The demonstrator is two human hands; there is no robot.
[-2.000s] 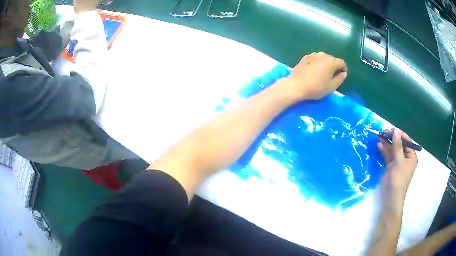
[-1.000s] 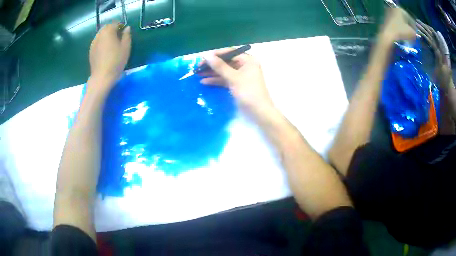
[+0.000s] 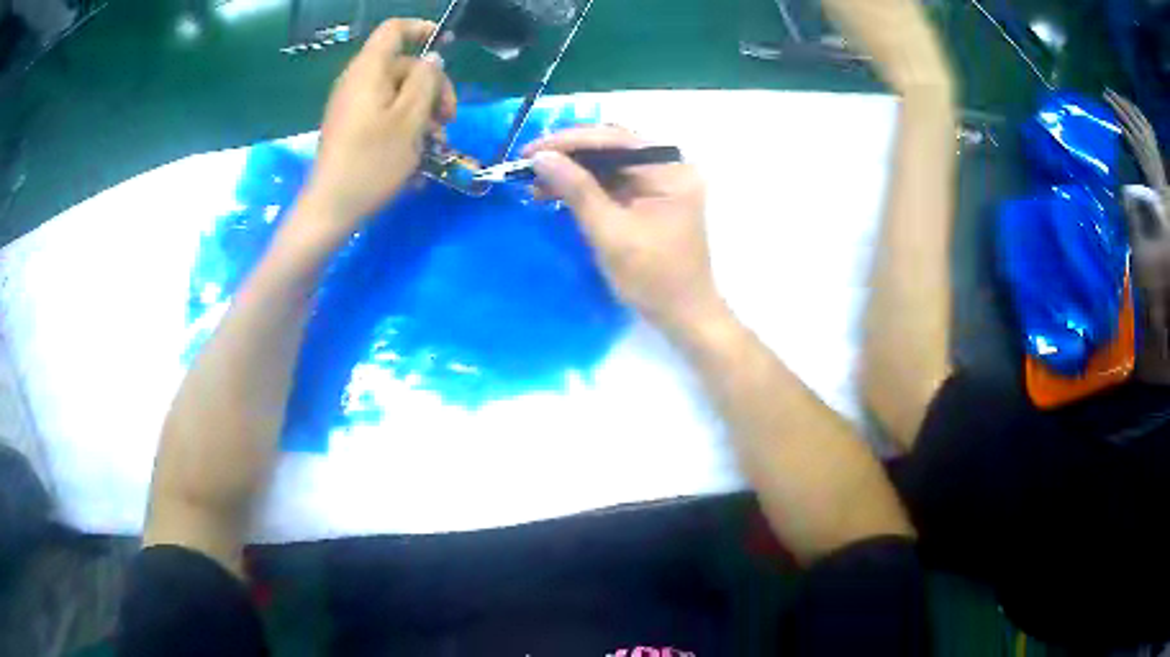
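Note:
My left hand (image 3: 385, 122) grips the left edge of a dark phone frame (image 3: 494, 77) with a thin silver rim. The frame's near end, with small gold and white detail, lies over the blue film heap (image 3: 475, 295). My right hand (image 3: 629, 212) holds a slim black tool (image 3: 629, 158), probably tweezers, with its silver tip pointing left at that end. Whether the tip touches it cannot be told. The blue film lies on a long white sheet (image 3: 783, 167). My left fingers partly hide the frame's edge.
Another dark phone (image 3: 318, 39) lies beyond the sheet, left of my left hand. At the right, a neighbour's bare arm (image 3: 908, 257) reaches over the sheet's right end. Beside it an orange tray (image 3: 1084, 381) holds blue film. The green bench surface (image 3: 680, 51) lies beyond the sheet.
My left hand has moved right and now holds a phone frame, whose near end is over the blue film. The tool tip now points at that end. The neighbour's arm has shifted left.

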